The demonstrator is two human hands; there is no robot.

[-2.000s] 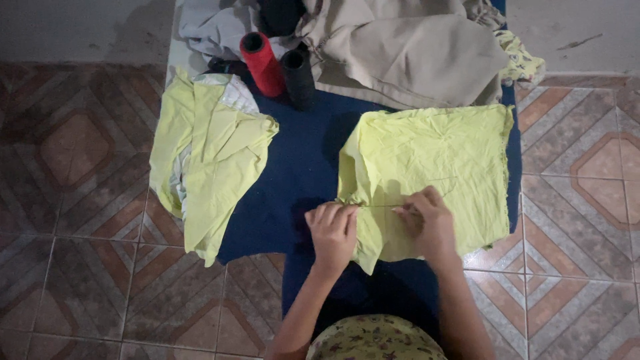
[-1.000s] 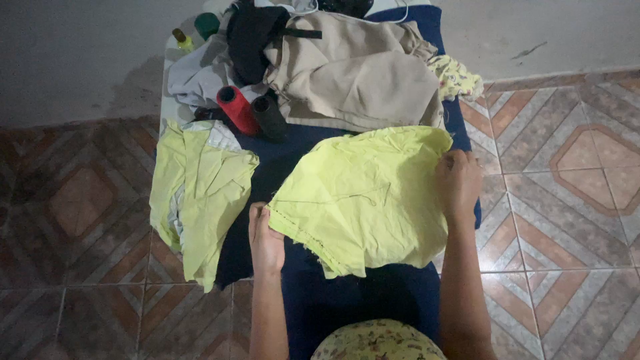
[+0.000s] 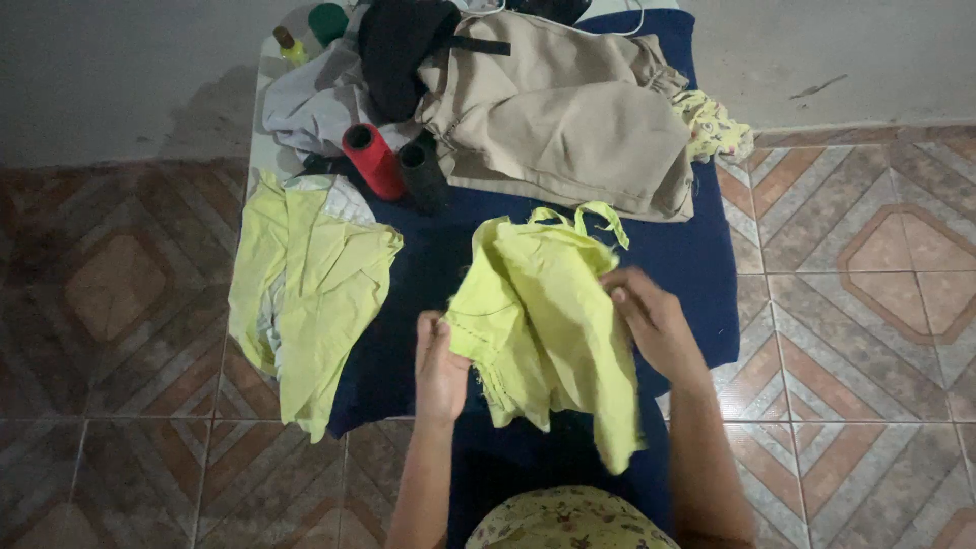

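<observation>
A yellow-green fabric piece (image 3: 564,305) hangs between my hands in loose folds, above the dark blue cloth (image 3: 427,274). Dark stitching and frayed threads run along its left part. My left hand (image 3: 442,374) pinches its left edge between thumb and fingers. At the upper right edge, the fingers of my right hand (image 3: 648,320) hold the fabric. Two thin fabric loops stick up at its top. Another yellow-green fabric piece (image 3: 328,282), with some white cloth under it, lies to the left, touched by neither hand.
Behind lie a red thread cone (image 3: 374,164), a black thread cone (image 3: 423,175), beige cloth (image 3: 564,114), grey cloth (image 3: 316,99), a black cloth item (image 3: 400,53) and floral cloth (image 3: 713,126). A small bottle (image 3: 290,47) stands at the back left, near the wall.
The fabric lay flat two seconds ago and was spread between my hands one second ago; now it is bunched and folded. My right hand has come closer to my left hand since one second ago.
</observation>
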